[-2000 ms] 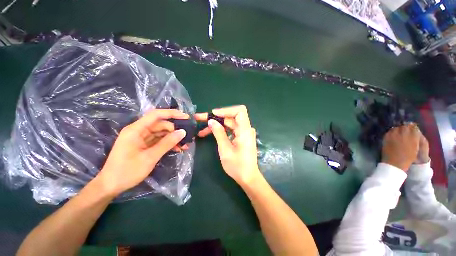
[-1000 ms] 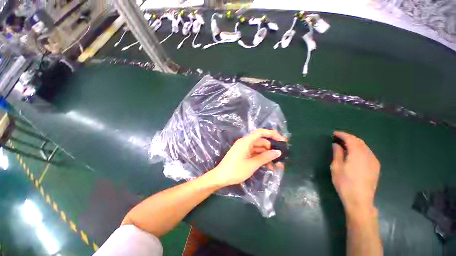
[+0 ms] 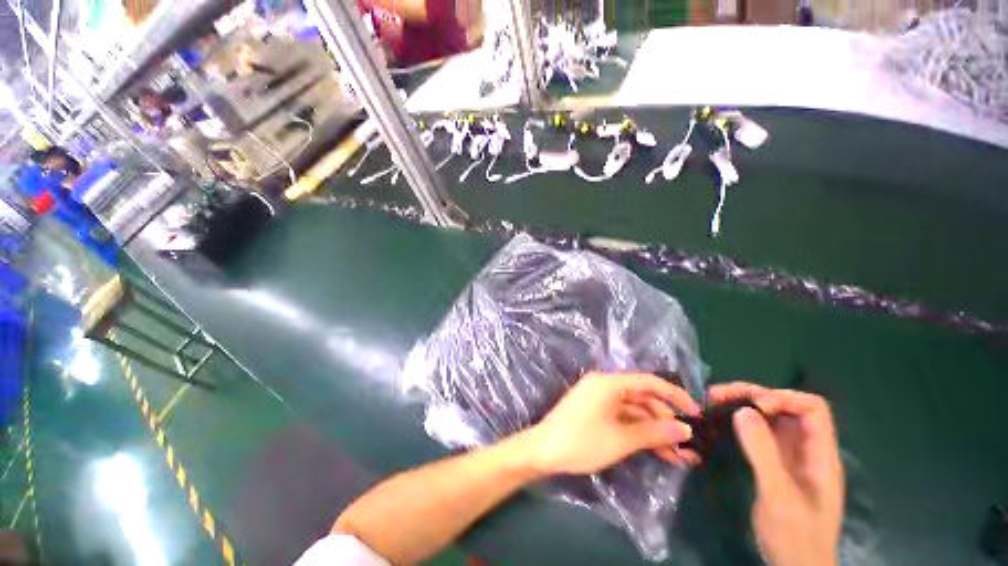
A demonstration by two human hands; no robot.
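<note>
My left hand (image 3: 619,422) pinches a small black piece (image 3: 696,433) between thumb and fingers, over the right edge of the clear poly bag. My right hand (image 3: 787,448) is close beside it, thumb and forefinger closed on a small dark piece (image 3: 743,411); the two pieces meet or nearly meet, and their exact edges are blurred. The clear poly bag (image 3: 542,332), crinkled and full of dark contents, lies on the dark green bench (image 3: 321,343), partly behind my left hand and forearm.
White cable assemblies (image 3: 558,158) lie across the far strip beyond the shiny black seam (image 3: 763,279). A metal post (image 3: 387,122) stands at the seam. A stool (image 3: 144,321) is on the floor at left. Black pieces (image 3: 995,536) show at the lower right edge. People in blue are far left.
The view has swung left and up, showing more floor and background. My right hand has come from apart back to my left hand, bringing its dark piece beside the held black piece.
</note>
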